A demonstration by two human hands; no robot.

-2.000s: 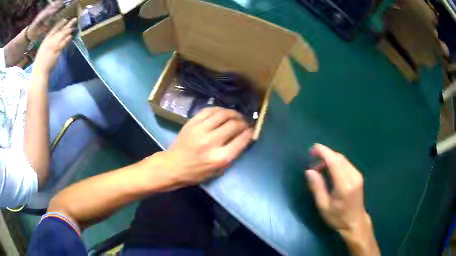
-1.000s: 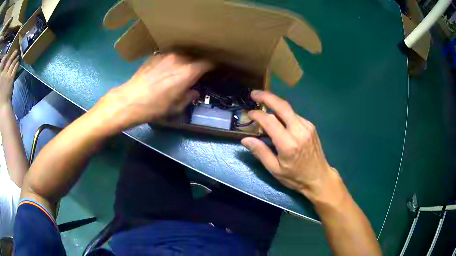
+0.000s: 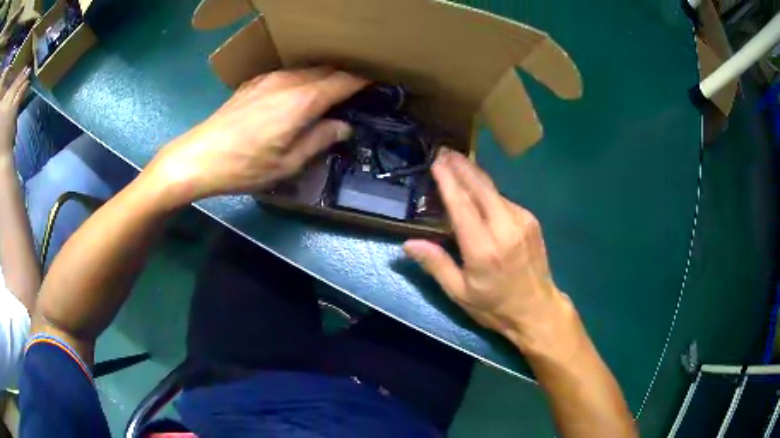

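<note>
An open cardboard box [image 3: 359,43] lies in front of me, its lid standing up behind the tray with side ears spread. Inside are a coiled black cable [image 3: 389,128] and a smooth grey-blue block [image 3: 373,195] at the near side. My left hand [image 3: 257,133] reaches over the box's left part, fingers at the cable's left edge; its fingertips are partly hidden and whether it grips is unclear. My right hand [image 3: 492,235] is at the right wall, fingers over the rim and inside, thumb outside the near right corner.
The box rests on a green tabletop [image 3: 624,171] with a pale edge. Another open box [image 3: 64,60] is at the far left, near a person's arm [image 3: 13,205]. Cardboard [image 3: 718,77] and a white tube [image 3: 742,62] are at the upper right, a white rack [image 3: 735,371] at the lower right.
Since one second ago, my left fingers have shifted slightly at the cable, and more of the cable shows. Earlier, my right hand was away from the box; now it is at its right side.
</note>
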